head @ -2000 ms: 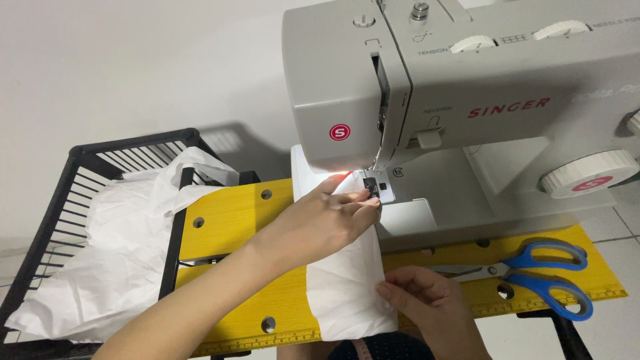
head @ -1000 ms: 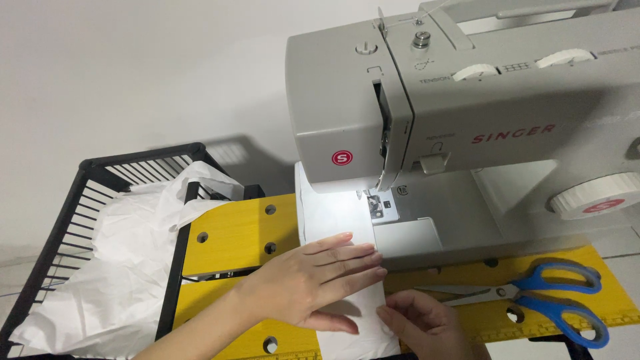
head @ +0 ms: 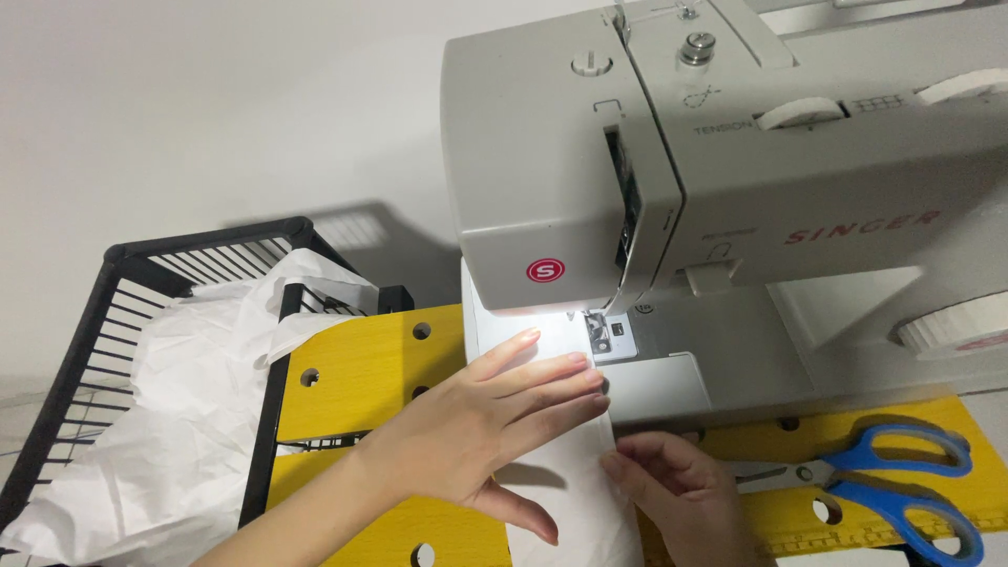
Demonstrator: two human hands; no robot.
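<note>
A grey Singer sewing machine [head: 543, 173] stands over the work, its lamp lighting the presser foot [head: 598, 332]. White fabric [head: 571, 480] runs from beside the foot toward me, its right edge in line with the foot. My left hand [head: 496, 417] lies palm down on this fabric with fingers spread, just in front of the machine's head. Lower right, my right hand [head: 677, 488] pinches the fabric's right edge between thumb and fingers. Blue-handled scissors [head: 898, 465] lie right of it, their blades partly behind that hand.
A black wire basket [head: 71, 378] at the left holds crumpled white fabric [head: 189, 417]. Yellow boards with round holes [head: 354, 362] lie under and beside the machine. A yellow ruler [head: 850, 535] runs along the near edge. A pale wall rises behind.
My left hand has moved from the presser foot toward me and now lies flat with fingers spread on the fabric. My right hand stays at the fabric's right edge.
</note>
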